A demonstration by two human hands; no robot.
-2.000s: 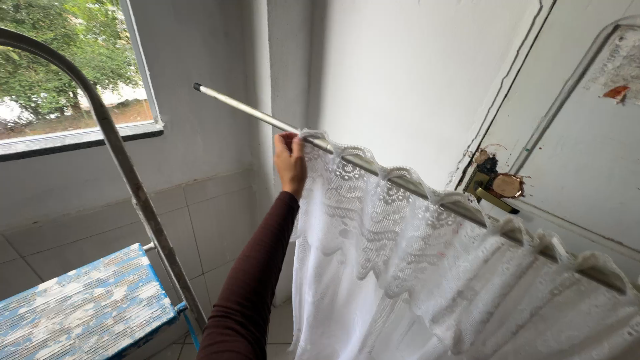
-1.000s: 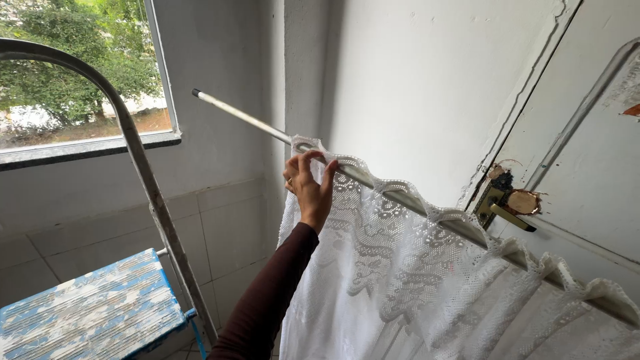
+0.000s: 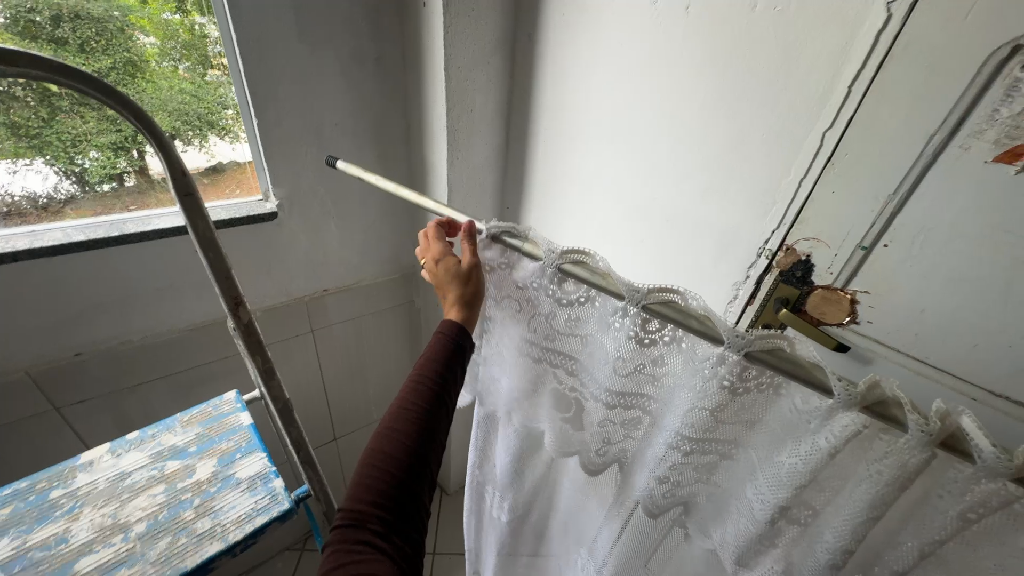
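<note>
A white lace curtain [image 3: 592, 384] hangs by its scalloped top loops from a pale curtain rod [image 3: 392, 187], which slants from upper left down to the right edge. The rod's bare left end has a dark ribbed tip [image 3: 331, 162]. With thumb and fingers, my left hand [image 3: 452, 264] pinches the rod right beside the curtain's left top corner; a ring is on one finger. Toward the right the curtain is bunched in folds. My right hand is out of view.
At left stand a metal ladder rail [image 3: 200, 216] and a paint-spattered blue step [image 3: 152, 488]. Behind them is a window with a stone sill [image 3: 144, 232]. A white door [image 3: 944, 264] with a brass handle [image 3: 812, 330] and damaged wood is at right, behind the rod.
My left hand has shifted from the lace top to the rod at the curtain's left corner. One second ago its fingers were spread over the curtain's top edge.
</note>
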